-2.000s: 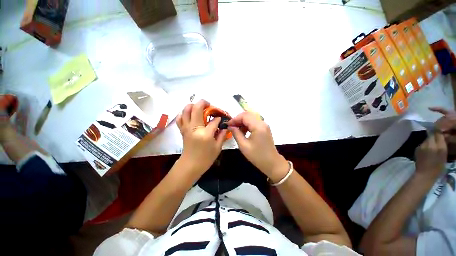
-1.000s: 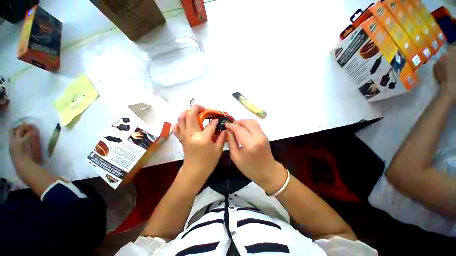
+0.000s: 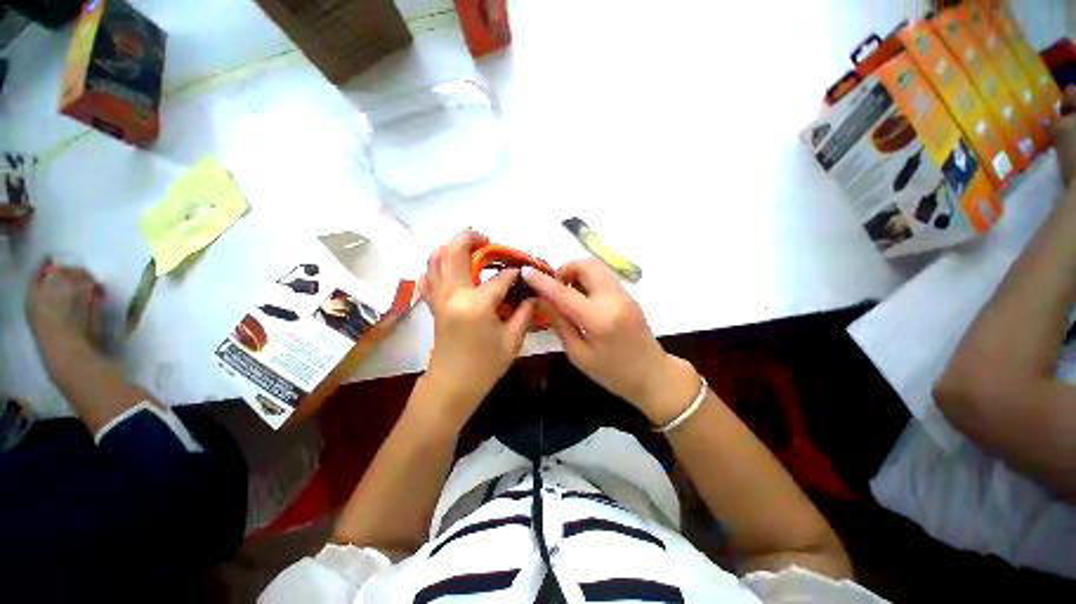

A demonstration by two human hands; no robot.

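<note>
My left hand (image 3: pixel 467 309) holds a coiled orange cable (image 3: pixel 505 254) near the table's front edge. My right hand (image 3: pixel 605 325) touches the dark connector (image 3: pixel 520 287) inside the coil with thumb and fingertips; the fingers hide most of it. A utility knife (image 3: pixel 603 249) lies just beyond my right hand. An opened retail box (image 3: pixel 295 330) lies white picture side up to the left of my left hand, its orange end flap raised towards the hand. A clear plastic tray (image 3: pixel 434 139) lies beyond my hands.
A yellow sticky note (image 3: pixel 195 215) and a second knife (image 3: pixel 142 295) lie left. Upright retail boxes (image 3: pixel 944 124) stand right. A brown carton (image 3: pixel 342 35) and orange boxes (image 3: pixel 115 71) stand at the back. Another person's hand (image 3: pixel 67 304) is left; another's arm (image 3: pixel 1017 342) is right.
The view has shifted slightly. My right fingers have shifted over the connector, covering more of it. The person at right has lowered their hands from the white sheet and reached towards the upright boxes.
</note>
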